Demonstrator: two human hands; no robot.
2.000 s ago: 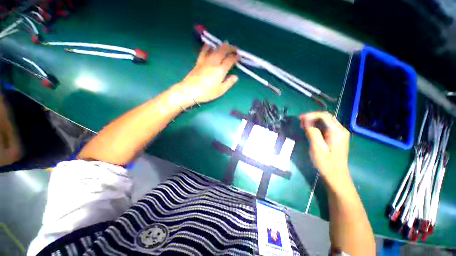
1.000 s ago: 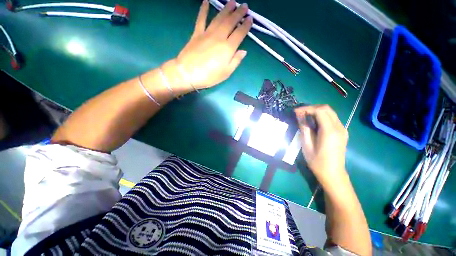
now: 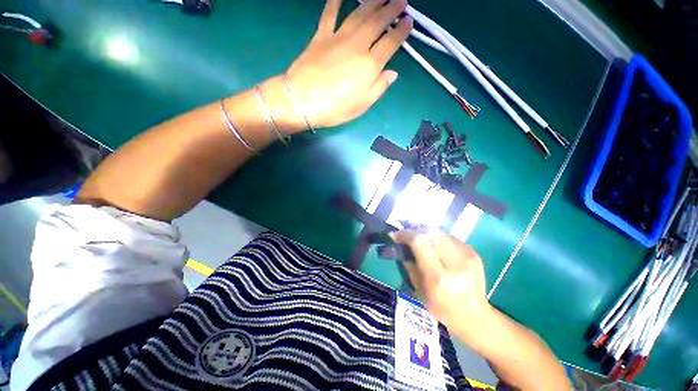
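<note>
My left hand (image 3: 348, 65) lies palm down with spread fingers over white cables (image 3: 478, 76) at the top middle. Their stripped ends, with fine coloured strands, point to the lower right. My right hand (image 3: 440, 267) is at the lower edge of a glossy white taped sheet (image 3: 421, 200). Its thumb and finger are close together; a small dark shape shows beside the fingertips, too blurred to tell if it is held. A pile of small black pieces (image 3: 442, 151) lies at the sheet's upper edge. Black tape (image 3: 482, 205) crosses the sheet.
A blue tray (image 3: 588, 200) with dark contents stands at the right. A bundle of white cables (image 3: 639, 305) with red ends lies below it. Another cable with a red and black end (image 3: 38, 34) is at the upper left. The bench's front edge runs before my body.
My right hand has moved from the sheet's right side to its lower edge. My left hand stays on the cables. The view has shifted, so the left-hand cables have slid towards the top rim.
</note>
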